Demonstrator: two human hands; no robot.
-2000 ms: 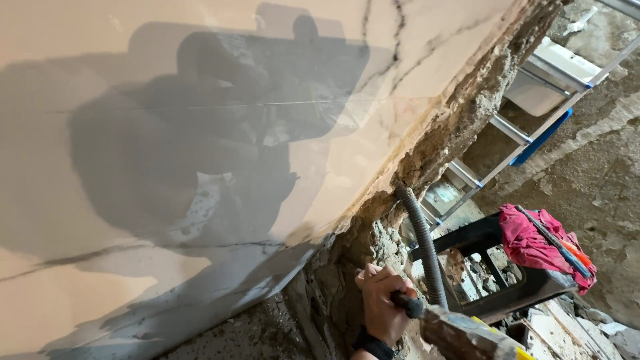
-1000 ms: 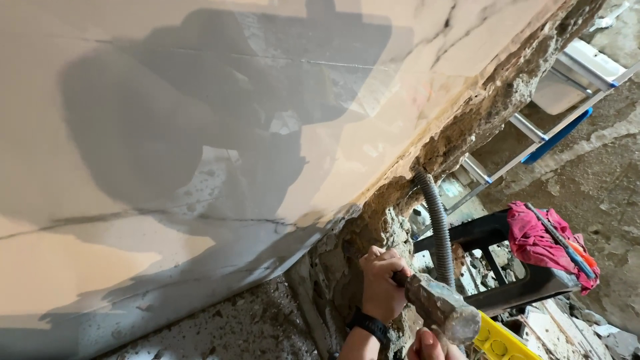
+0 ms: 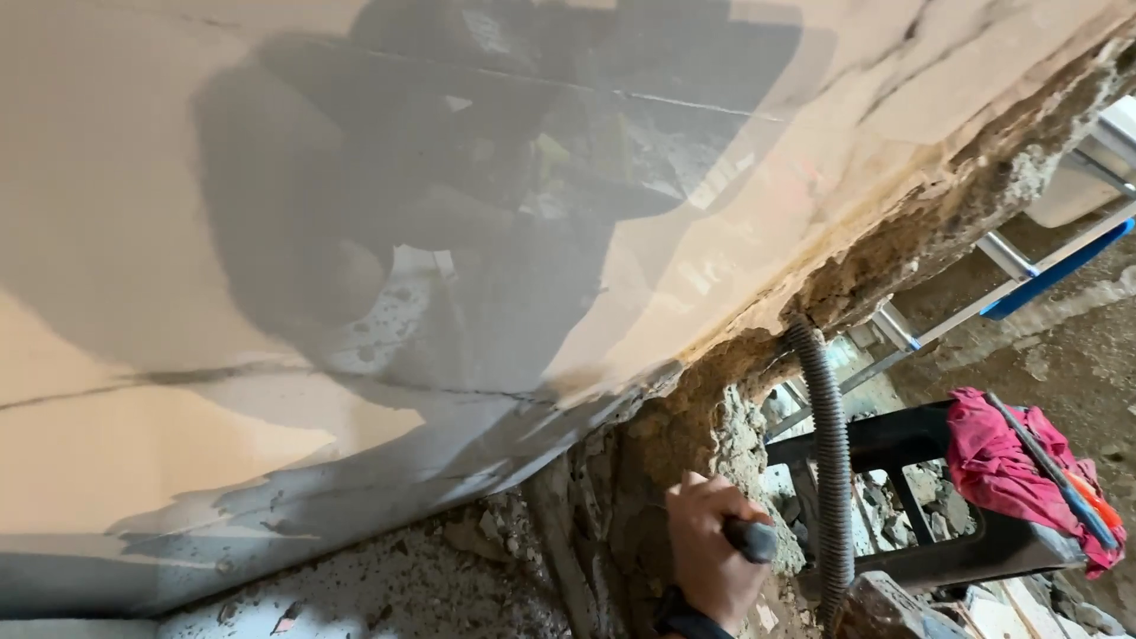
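Note:
At the lower middle, my left hand (image 3: pixel 714 550), with a dark band at its wrist, is closed around a chisel-like tool (image 3: pixel 753 540). Its blunt dark end points up out of the fist, and its other end is hidden. The fist is against the broken masonry edge (image 3: pixel 674 435) of the wall, below the marbled wall panel (image 3: pixel 497 355). Right of the fist, a worn hammer head (image 3: pixel 892 611) shows at the bottom edge, apart from the tool; its handle is out of frame. My right hand is not in view.
A grey corrugated conduit (image 3: pixel 830 461) hangs from the wall edge just right of the fist. Behind it are a black plastic frame (image 3: pixel 976 555) with a pink cloth (image 3: pixel 1003 457), an aluminium ladder (image 3: pixel 972 311) and rubble. Debris covers the floor (image 3: pixel 382 577).
One second ago the hammer head was at the held tool's end and fingers of my right hand showed; now the hammer head is lower right, apart from it, and those fingers are out of view.

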